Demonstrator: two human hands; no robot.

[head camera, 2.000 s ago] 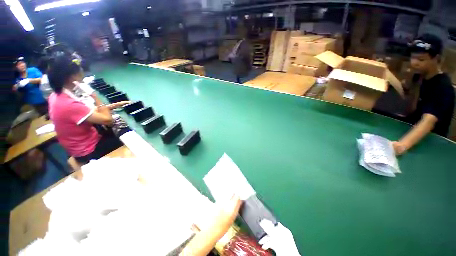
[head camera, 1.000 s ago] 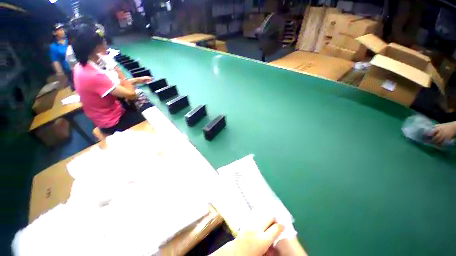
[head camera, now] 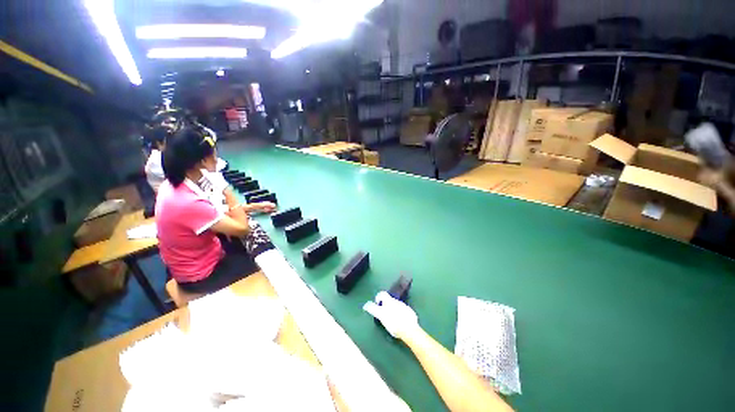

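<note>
My right hand (head camera: 393,315), in a white glove, grips the nearest black unit (head camera: 400,288) on the green belt (head camera: 564,282). The glove covers the unit's near end. My left hand is out of the picture. A greyish dimpled bubble bag (head camera: 487,341) lies on the belt to the right of my forearm. More black units (head camera: 353,272) stand in a row running away to the upper left. A large overexposed white heap of bubble bags (head camera: 218,354) lies on cardboard (head camera: 89,370) at the lower left.
The white wrapped edge (head camera: 310,318) runs along the belt's near side. A person in pink (head camera: 189,233) sits at the left, one hand by the units. Across the belt are an open carton (head camera: 661,193), a fan (head camera: 450,143) and a blurred arm at the far right.
The bubble bag held in my hands now lies on the belt. My right hand has moved onto the nearest unit, and my left hand has left the picture. The view has tilted up.
</note>
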